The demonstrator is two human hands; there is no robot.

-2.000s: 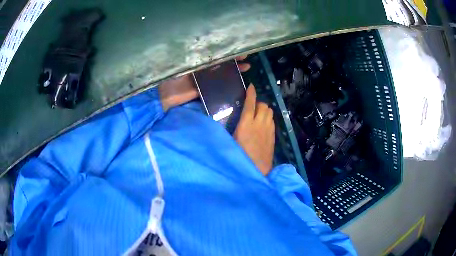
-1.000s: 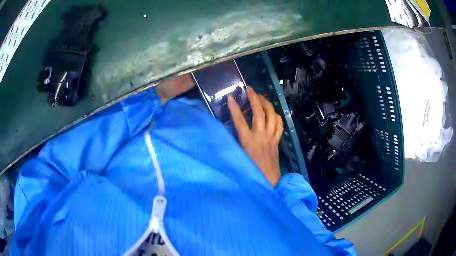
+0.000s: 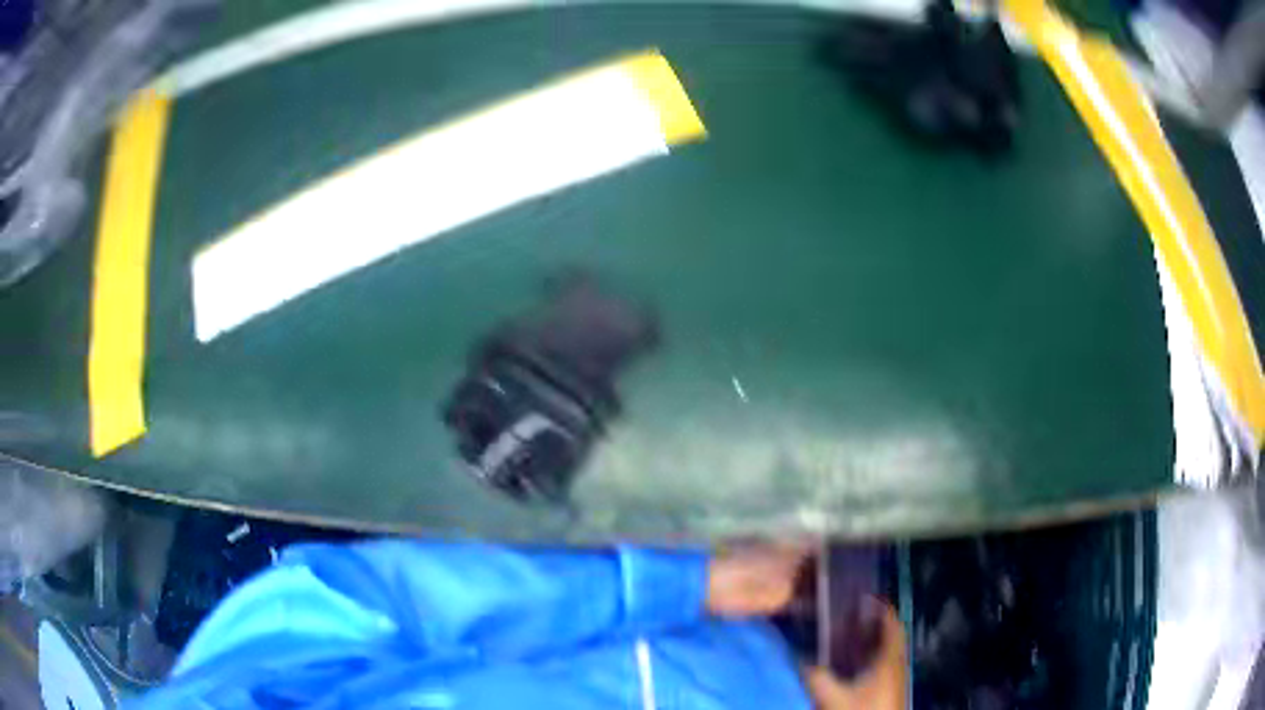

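Observation:
A dark phone (image 3: 852,610) is below the table's front edge. My left hand (image 3: 756,580) holds it from the left side; its fingers are partly hidden. My right hand (image 3: 874,669) is at the phone's lower right, blurred, and whether it grips is unclear. A black plastic part (image 3: 548,395) lies on the green table (image 3: 860,305), near the front edge. Behind it lies a white tape sheet (image 3: 430,194) with a yellow end.
A yellow strip (image 3: 122,278) lies at left. More black parts (image 3: 957,90) are at back right. Yellow-and-white sheets (image 3: 1165,194) lie along the right edge. Below the table are a dark crate (image 3: 1138,610) and white plastic (image 3: 1204,596) at right, and clear plastic (image 3: 42,208) at far left.
The head view has swung up, showing more of the table. The phone and hands now appear lower and further right. My right hand's fingers are no longer seen spread over the screen.

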